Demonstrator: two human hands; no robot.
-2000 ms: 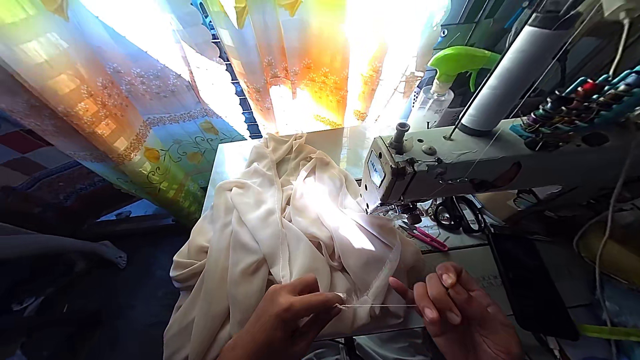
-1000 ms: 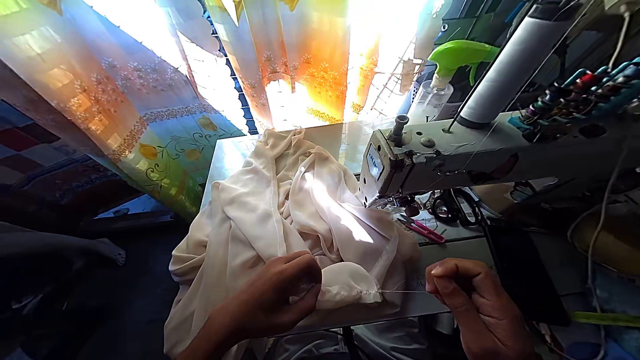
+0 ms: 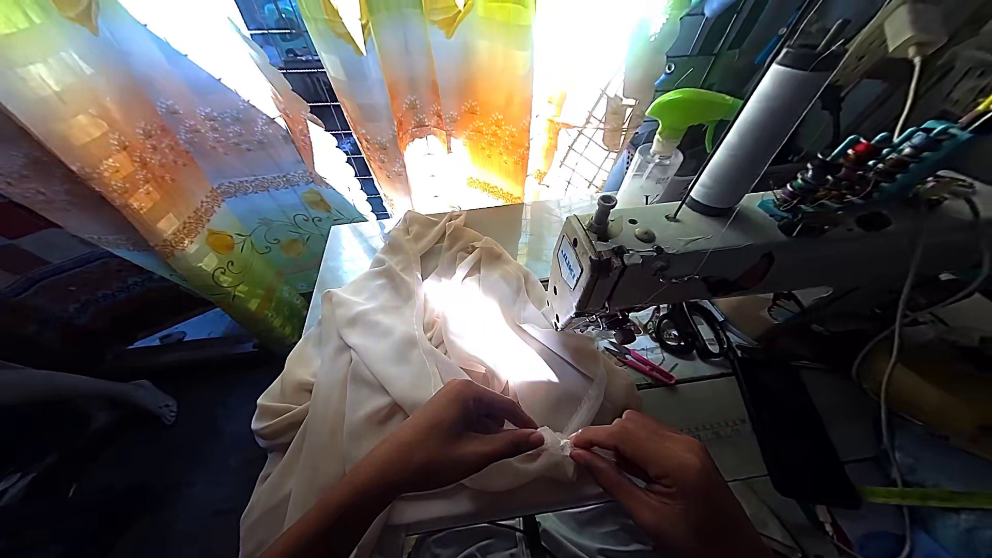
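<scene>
Sheer cream fabric lies bunched over the near part of the sewing table, left of the sewing machine's head. My left hand pinches a gathered edge of it between thumb and fingers. Close beside it on the right, my right hand pinches the same small bunch, with the fingertips of both hands nearly touching. Pink-handled thread snips rest on the table beyond my right hand. Behind them lie black-handled scissors, partly under the machine arm.
A white thread cone and a rack of bobbins stand on the machine. Behind it is a spray bottle. A black phone-like slab lies at the right. Floral curtains hang behind the table. Another person's bare foot shows at left.
My right hand has moved left to the fabric edge beside my left hand. One second ago it was apart at the right, with a thin thread stretched between it and the fabric.
</scene>
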